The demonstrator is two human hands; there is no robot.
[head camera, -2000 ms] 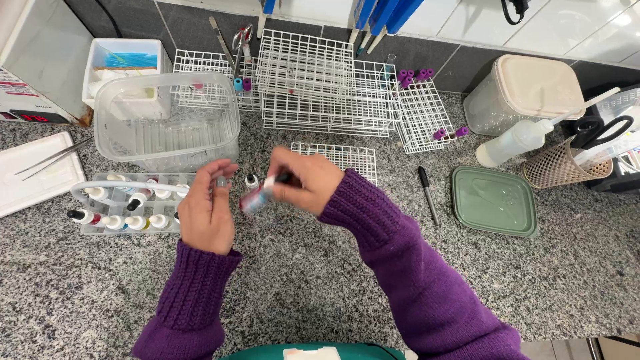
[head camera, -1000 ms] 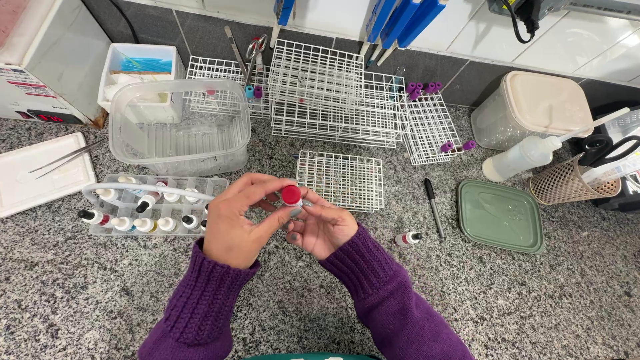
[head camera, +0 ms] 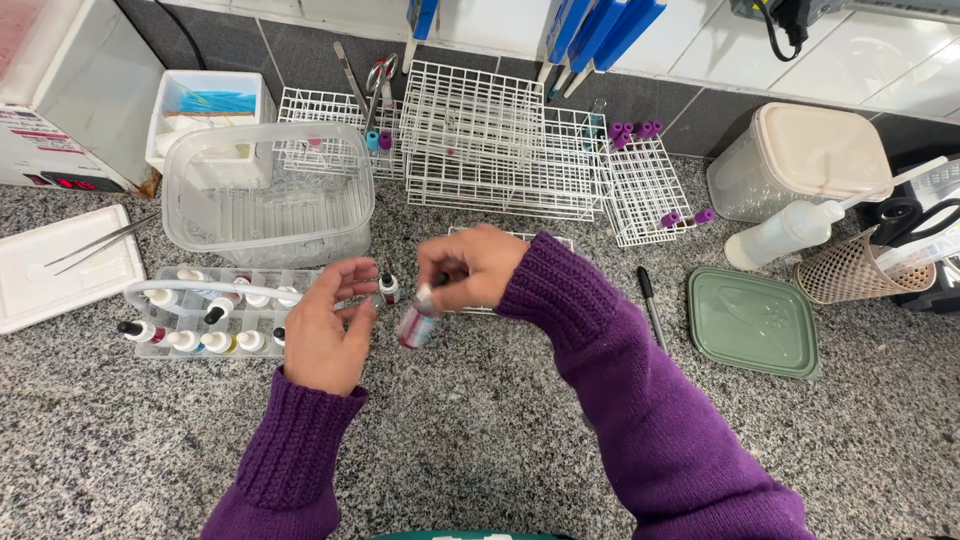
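Observation:
My right hand (head camera: 472,266) grips a small dropper bottle with red contents (head camera: 416,326), tilted with its base toward the lower left and blurred; a dark cap shows among the fingers. Left of it, my left hand (head camera: 330,330) is raised with curled, parted fingers. A small translucent spot shows at its thumb tip; whether it holds something clear cannot be made out. Just behind, between the hands, a white-and-black-capped bottle (head camera: 388,287) stands on the counter. Beside my left hand, a clear plastic carrier (head camera: 161,349) holds several dropper bottles, some with black tops, some white.
Behind my right hand is a partly hidden wire rack (head camera: 559,244). Stacked wire racks (head camera: 480,187) and a clear plastic tub (head camera: 270,247) stand farther back. Rightward lie a black marker (head camera: 651,307) and a green lid (head camera: 754,322); metal forceps (head camera: 105,244) rest at left.
One second ago my hands met around a red-ended object; now they are apart. The small bottle seen on the counter left of the marker is no longer there. The wire rack is now partly covered by my right hand.

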